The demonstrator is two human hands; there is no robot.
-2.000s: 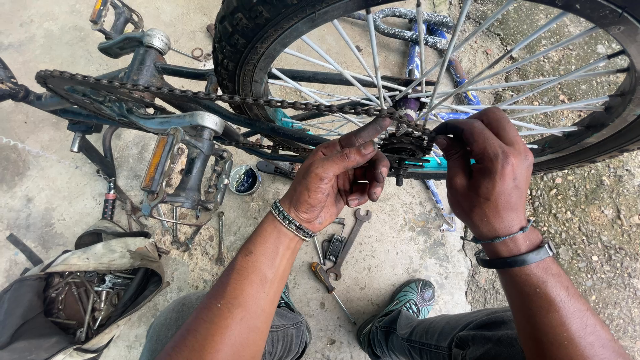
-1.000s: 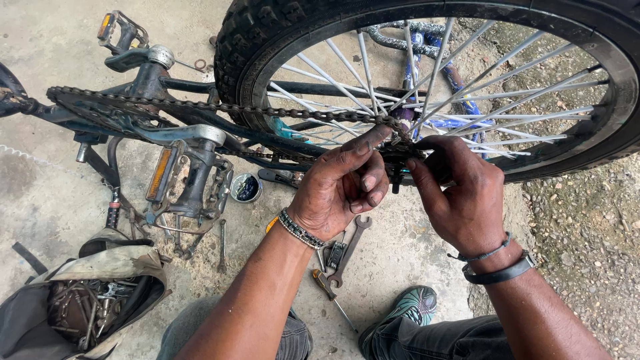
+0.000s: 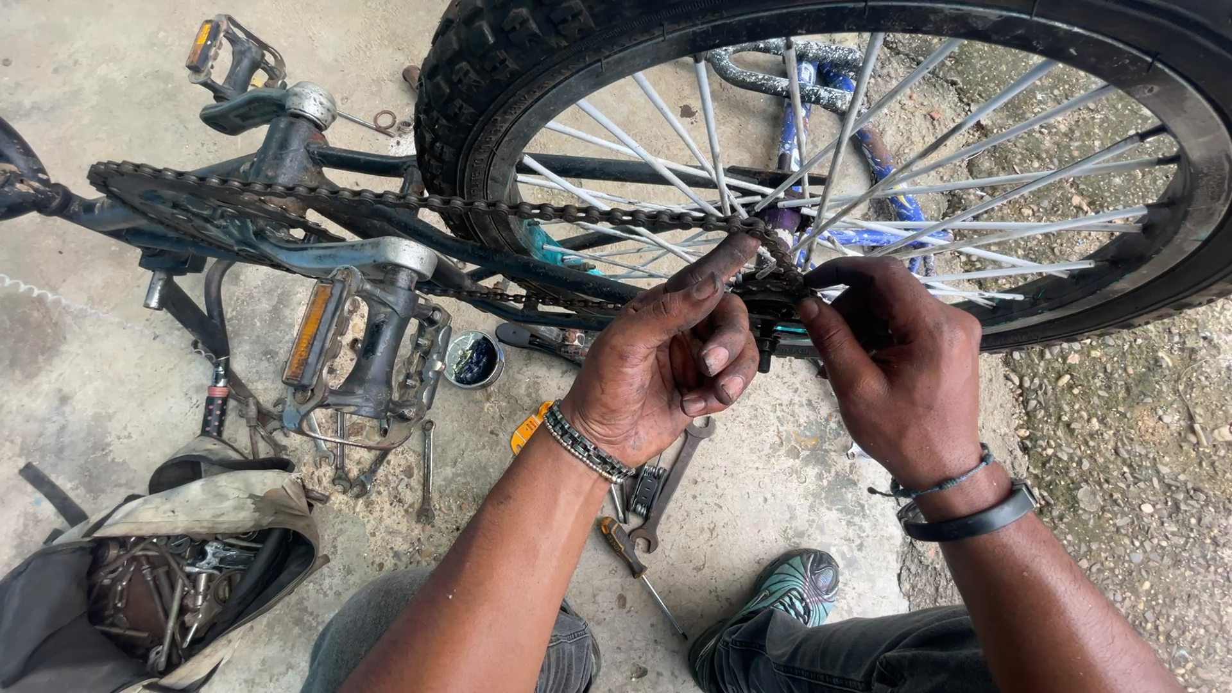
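Note:
A bicycle chain (image 3: 481,207) runs from the large chainring (image 3: 183,207) at the left to the rear sprocket (image 3: 784,279) beside the spoked wheel (image 3: 895,178). My left hand (image 3: 664,356) touches the chain just left of the sprocket with its extended index finger; the other fingers are curled and its palm faces up. On the sprocket's right side my right hand (image 3: 895,346) pinches the chain between thumb and index finger. Greasy dark stains cover the fingertips. The fingers hide part of the sprocket and hub. A pedal (image 3: 366,346) sticks out toward me.
An open-end wrench (image 3: 674,481), a screwdriver (image 3: 626,549) and a folding multi-tool (image 3: 647,489) lie on the concrete below my hands. A small tin of dark grease (image 3: 474,359) stands near the pedal. A bag of tools (image 3: 308,520) is at lower left, a blue frame (image 3: 871,154) behind the wheel.
My right thumb and index finger have shifted up along the sprocket's right side. My left index finger remains at the chain beside the sprocket.

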